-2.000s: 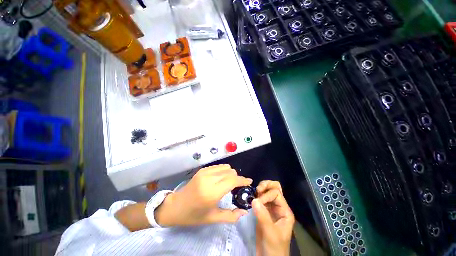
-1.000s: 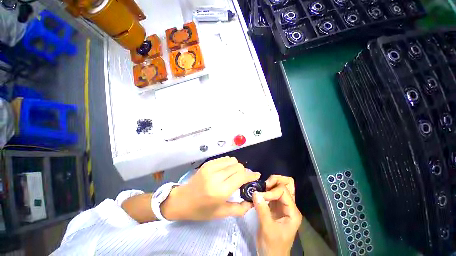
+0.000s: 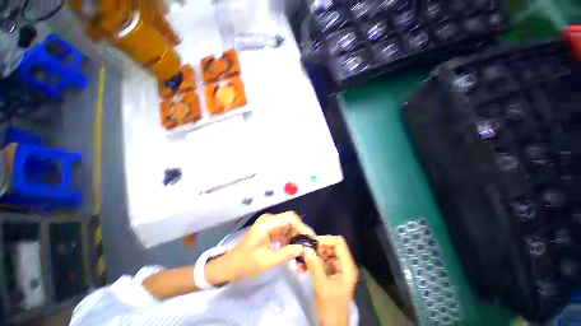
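Observation:
A small round black housing is held above my lap, in front of the white machine, partly covered by fingers. My left hand grips it from the left, with a white band at the wrist. My right hand grips it from the right, fingers curled against it. The frame is blurred, so the housing's face and any small part at my fingertips cannot be made out.
The white machine bears four orange nests, an orange-gold cylinder, a small dark pile and a red button. Right, a green bench holds black trays and a perforated plate. Blue stools stand left.
The view has shifted and blurred. Both hands stay on the housing, but it has turned so its pale-centred face no longer shows clearly, and my fingers are wrapped more closely around it.

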